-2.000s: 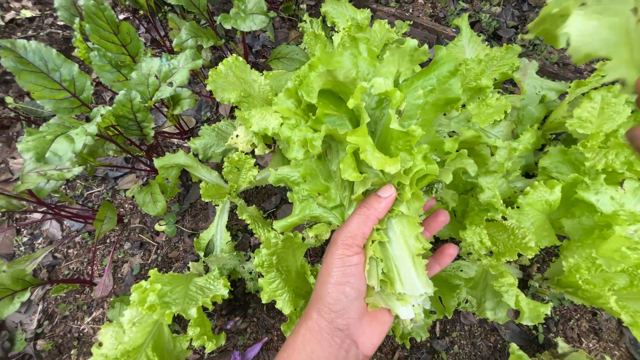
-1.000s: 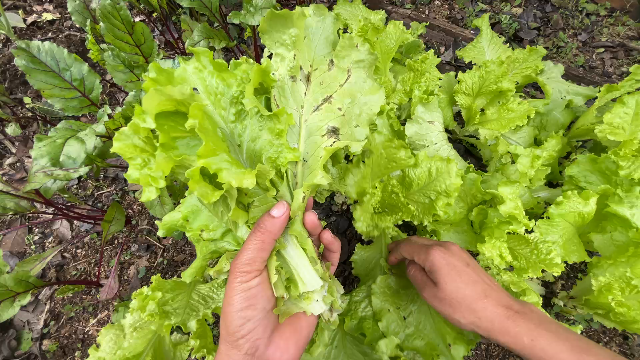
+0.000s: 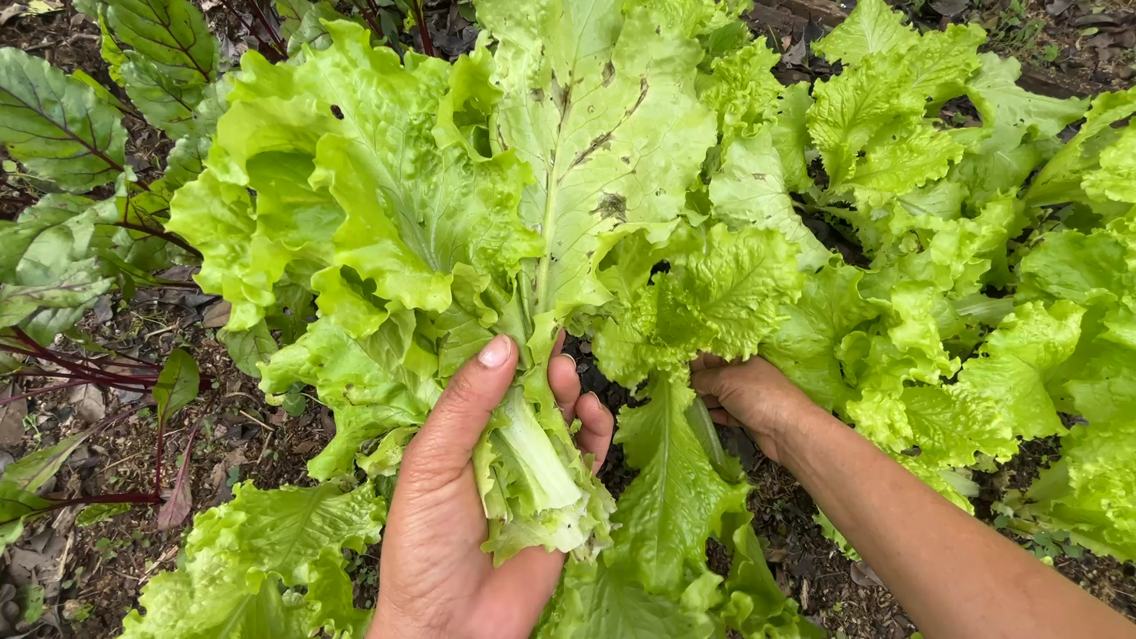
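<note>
A thick bunch of picked lettuce leaves [image 3: 355, 195] rests in my left hand [image 3: 479, 497], its pale stem ends between thumb and curled fingers. One broad leaf [image 3: 603, 151] at the top of the bunch shows its underside, with dark dirt specks. To the right, my right hand [image 3: 741, 390] reaches in among the leaves of a growing lettuce plant [image 3: 737, 293]. Its fingertips are hidden under the foliage, so whether they grip a stem is not visible. A long lettuce leaf [image 3: 666, 479] hangs down between the two hands.
More lettuce plants [image 3: 958, 337] fill the right side. Beet plants with red stems and dark green leaves [image 3: 62, 124] grow at the left. Lower lettuce leaves [image 3: 275, 550] spread at the bottom left. Brown soil with dry leaf litter [image 3: 222, 444] shows between the plants.
My right hand, at the right edge two seconds ago beside a raised leaf, has come down among the lettuce and now reaches deeper under the leaves. The bunch in my left hand looks fuller.
</note>
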